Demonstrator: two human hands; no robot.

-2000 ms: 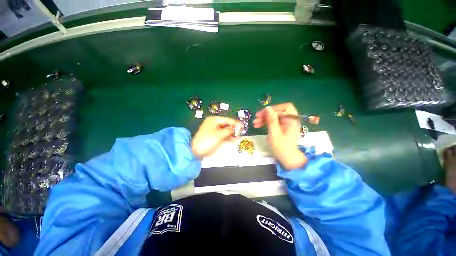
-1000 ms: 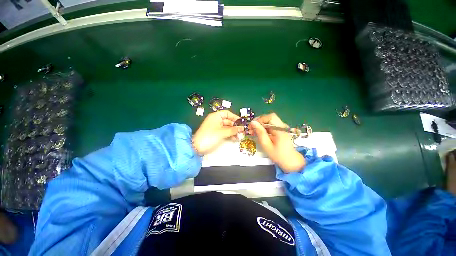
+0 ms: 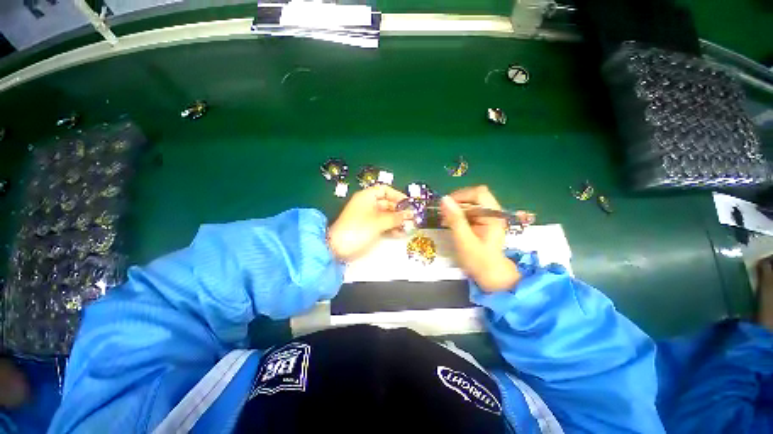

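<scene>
My left hand (image 3: 370, 224) holds a small dark round module (image 3: 413, 206) in its fingertips, above the far edge of the white-and-black work pad (image 3: 373, 269). My right hand (image 3: 476, 233) grips a slim tool (image 3: 487, 211), which looks like tweezers, with its tip end towards the module. The fine tip is too small to make out. A pile of small gold parts (image 3: 421, 248) lies on the white part of the pad between my hands. Two modules with white tabs (image 3: 334, 169) (image 3: 369, 175) lie on the green surface beyond my left hand.
A clear blister tray (image 3: 63, 229) with parts lies at left. Stacked blister trays (image 3: 699, 119) stand at right by a black box. Loose pieces (image 3: 582, 191) lie right of the pad. Papers (image 3: 318, 19) rest on the far rail. Part of another person's arm (image 3: 763, 284) shows at right.
My right hand has drawn in towards the module from further off, then slightly back, still gripping the tool. Small modules near the far rail have shifted left.
</scene>
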